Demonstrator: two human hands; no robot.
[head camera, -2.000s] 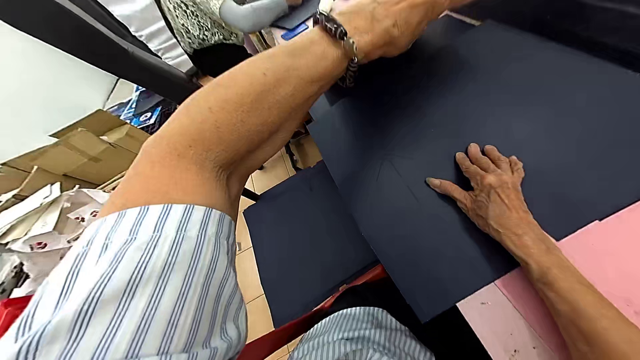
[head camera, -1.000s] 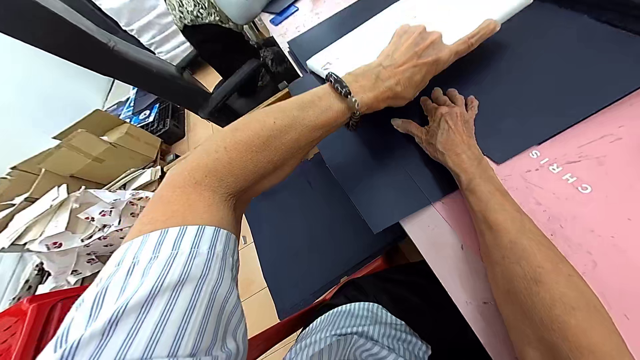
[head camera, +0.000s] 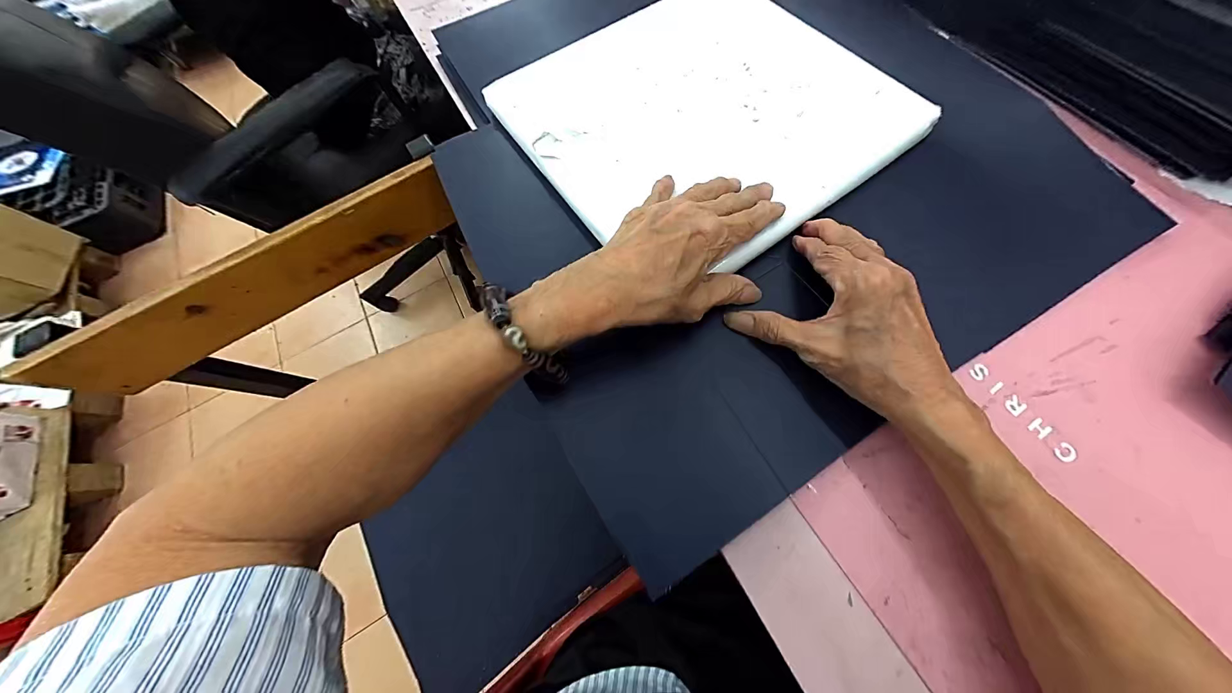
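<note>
A white, square padded board (head camera: 712, 106) with small dark marks lies on dark navy sheets (head camera: 1001, 192) spread over the table. My left hand (head camera: 688, 250), with a beaded bracelet at its wrist, rests flat on the board's near corner, fingers spread. To its right, my right hand (head camera: 857, 318) touches the navy material with fingertips and thumb apart, close beside the board's near edge. Below both hands a folded or layered navy sheet (head camera: 674, 433) reaches past the table's near edge. Whether the right fingertips pinch a sheet's edge cannot be told.
Pink table covering (head camera: 1107, 385) with white lettering lies at the right. A pile of black material (head camera: 1136, 77) is at the upper right. On the left are a wooden plank (head camera: 241, 269), a black chair armrest (head camera: 279, 115) and cardboard (head camera: 34, 255). Another navy sheet (head camera: 481, 549) hangs lower, near a red edge.
The white board, only partly visible one second ago, now lies in full view on the navy sheets. My left hand has gone from pointing to lying flat on its corner.
</note>
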